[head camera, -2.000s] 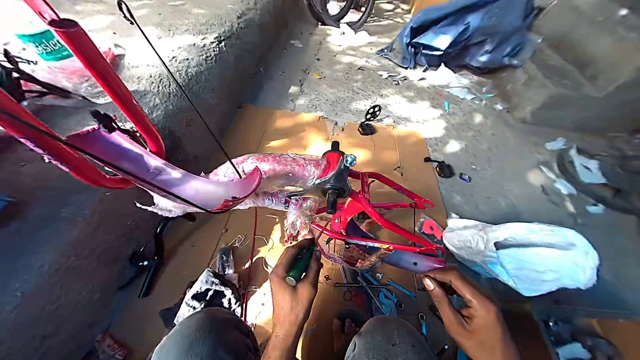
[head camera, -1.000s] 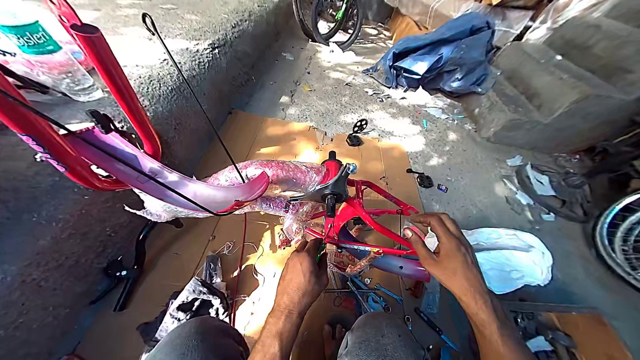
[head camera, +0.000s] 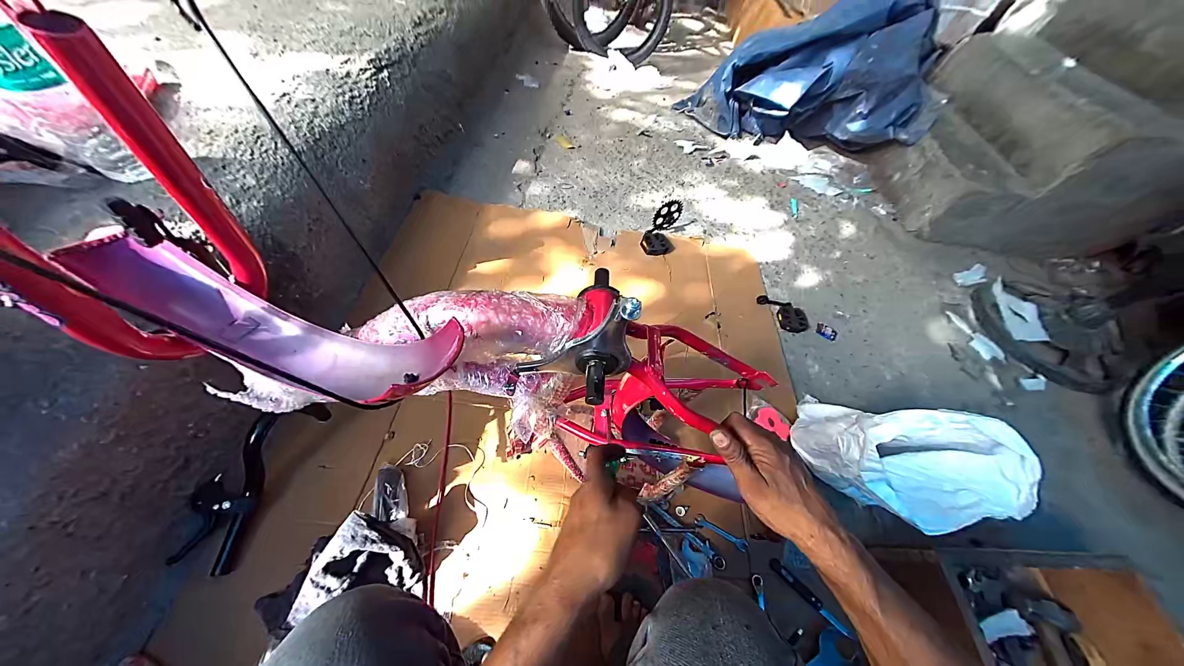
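A red bicycle frame (head camera: 680,402) lies on a cardboard sheet, its front part wrapped in clear plastic. At its rear tube, my right hand (head camera: 763,462) is closed around the end of the red stays. My left hand (head camera: 601,490) is closed just below the frame, with a little of a green-handled tool (head camera: 618,461) showing by its fingers. A black crank axle and grey bracket (head camera: 597,356) stand at the frame's middle. To the left, a pink-purple mudguard (head camera: 268,314) sits beside a red fork (head camera: 139,139), with a black cable crossing them.
Wrenches (head camera: 721,535) lie between my knees. Crank parts with pedals (head camera: 657,242) sit on the cardboard (head camera: 499,240). A white plastic bag (head camera: 934,467) and a tool box (head camera: 1027,564) are at right. A concrete ledge (head camera: 370,83) runs along the left; a brake lever (head camera: 222,504) lies below it.
My right hand, apart from the frame's rear two seconds ago, is now closed on it. The left hand stays below the frame; the green handle that showed clearly earlier is now mostly hidden.
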